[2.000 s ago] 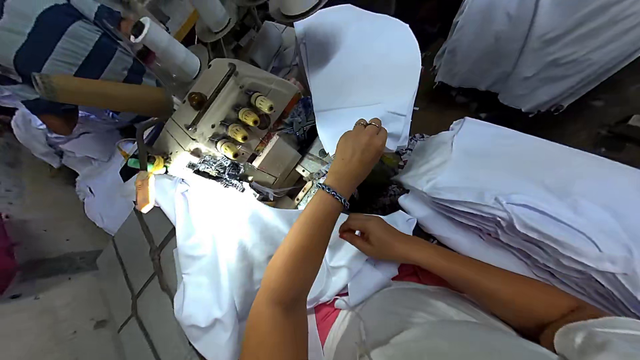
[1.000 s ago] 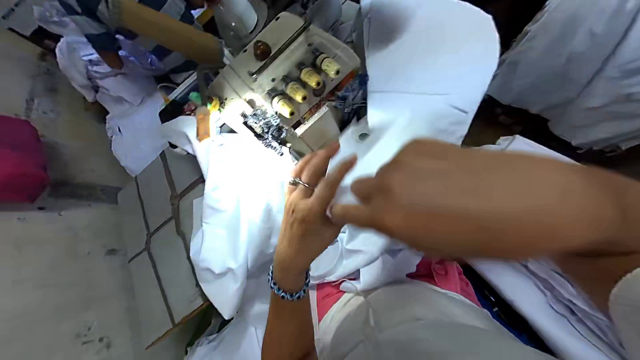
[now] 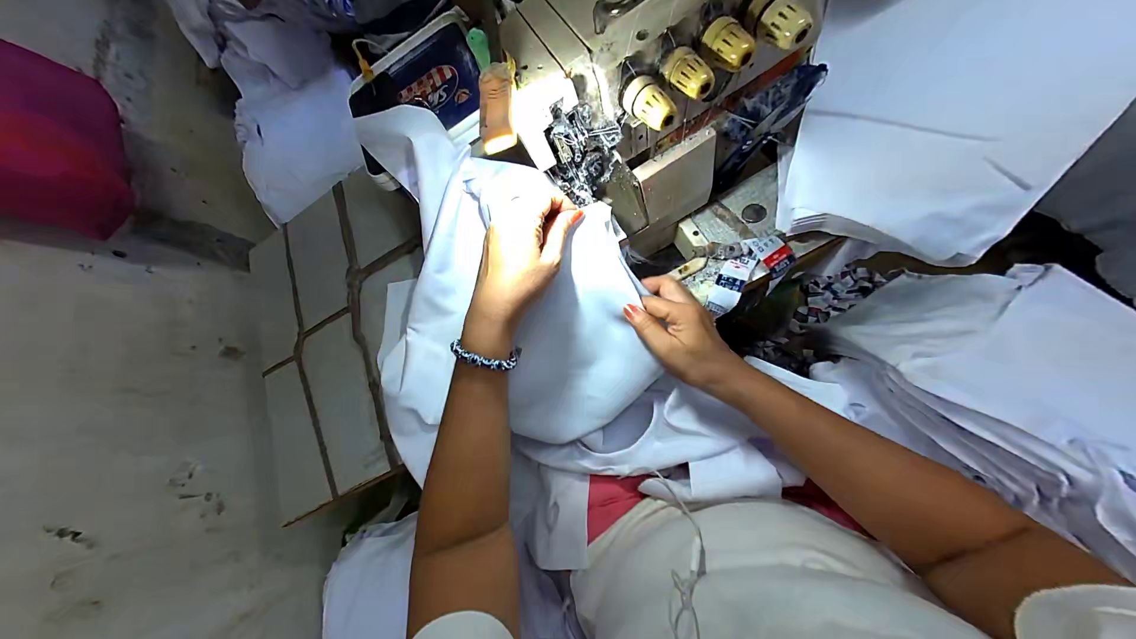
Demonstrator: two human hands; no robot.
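A white fabric piece (image 3: 577,355) lies in folds over the front of the overlock sewing machine (image 3: 666,169) and down toward my lap. My left hand (image 3: 519,257), a braided bracelet on its wrist, pinches the fabric's upper edge just below the machine's lit, thread-covered needle area (image 3: 581,151). Lower and to the right, my right hand (image 3: 679,328) grips the same edge between thumb and fingers. Yellow tension dials (image 3: 688,73) line the machine's front. The fingertips of both hands partly hide the edge they hold.
Stacked white cut panels (image 3: 958,115) stand at upper right, and a pile of white fabric (image 3: 1003,355) lies at right. A tiled surface (image 3: 333,355) is left of the machine. Beside the needle area are a small lamp (image 3: 497,106) and a dark blue container (image 3: 435,80). A pink object (image 3: 58,142) is at far left.
My right hand, blurred across the machine front one second ago, now grips the fabric edge lower down. My left hand's spread fingers have closed on the fabric. The view has moved closer to the machine.
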